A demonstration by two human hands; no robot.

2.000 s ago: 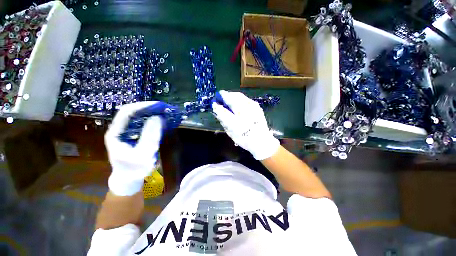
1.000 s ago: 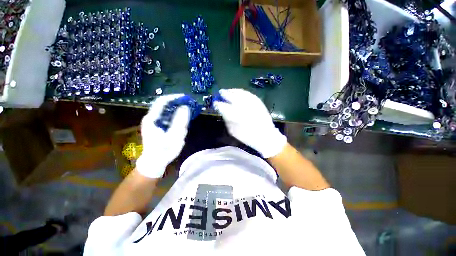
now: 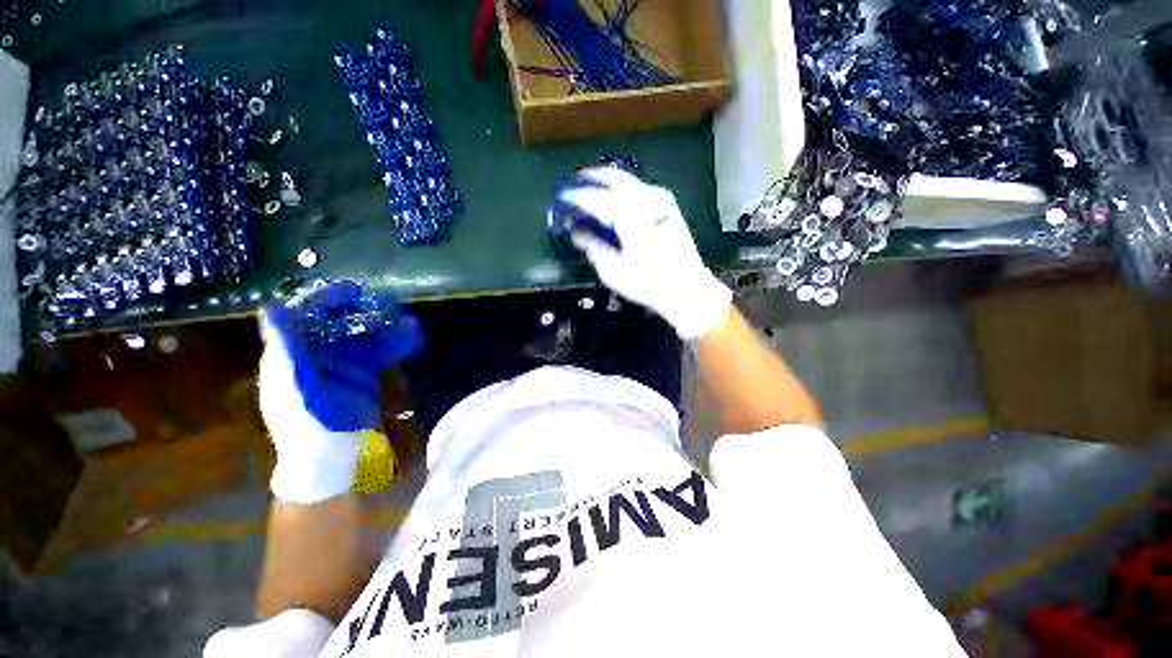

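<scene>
My left hand (image 3: 321,386), in a white glove with a blue palm, is turned palm up in front of the bench edge and holds blue circuit boards (image 3: 345,315). My right hand (image 3: 649,244), in a matching glove, is over the bench at the small pile of single boards (image 3: 620,163), which it mostly covers. Its fingers are curled, and whether they hold anything is hidden. A blue PCB strip (image 3: 399,142) lies alone on the green bench between the stacked panels and the cardboard box.
Stacked panels (image 3: 142,186) with round discs stand at the left. A cardboard box (image 3: 617,113) with blue wires and a red handle is beyond my right hand. A white foam tray (image 3: 758,116) heaped with boards is at the right, its discs (image 3: 823,238) hanging over the bench edge.
My hands have moved apart: the left has turned palm up, and the right has gone to the small board pile. The view has shifted, so the bench things appear further left.
</scene>
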